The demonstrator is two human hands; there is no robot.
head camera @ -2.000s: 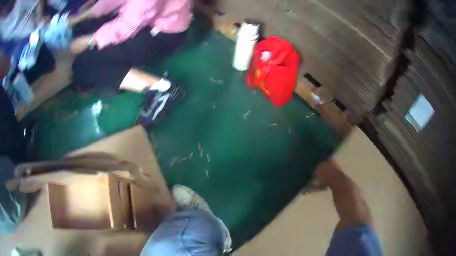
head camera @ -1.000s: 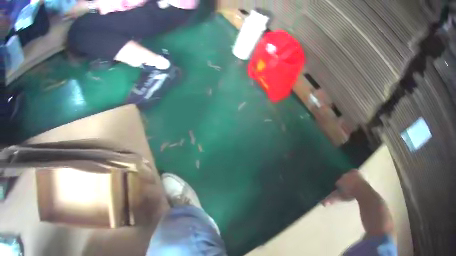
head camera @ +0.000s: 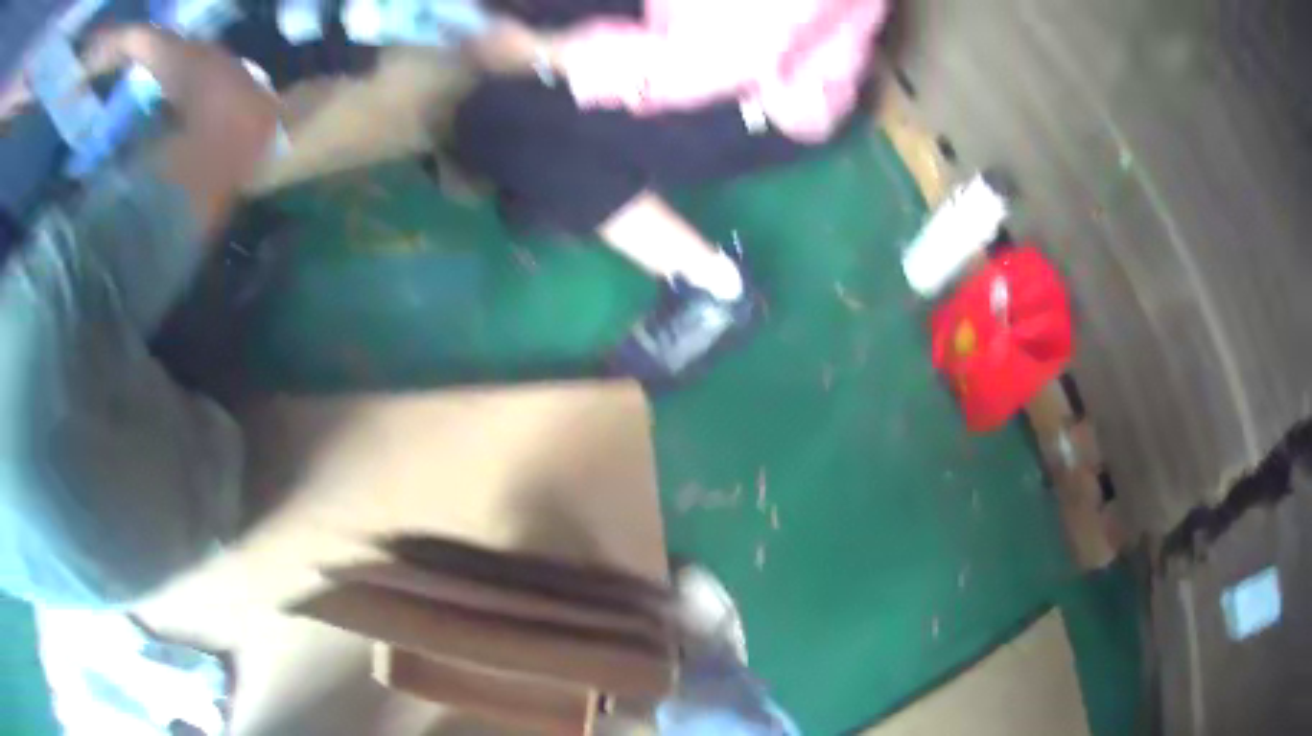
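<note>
Neither of my hands shows in this frame. An open brown shipping carton lies nearest in front of me at the lower middle, cut off by the bottom edge. Its long flaps stand up and lean over it, so its inside is mostly hidden. It rests on a flat brown cardboard sheet. White and pale blue items, blurred, lie at the lower left.
A teal-shirted person leans in at the left. A person in pink sits at the top. A red bag or cap and white bottle lie by stacked cardboard at right. My shoe is beside the carton.
The view has swung left, so the scene sits further right. My right hand, earlier over the right cardboard sheet, is out of the picture. More of the teal-shirted person shows.
</note>
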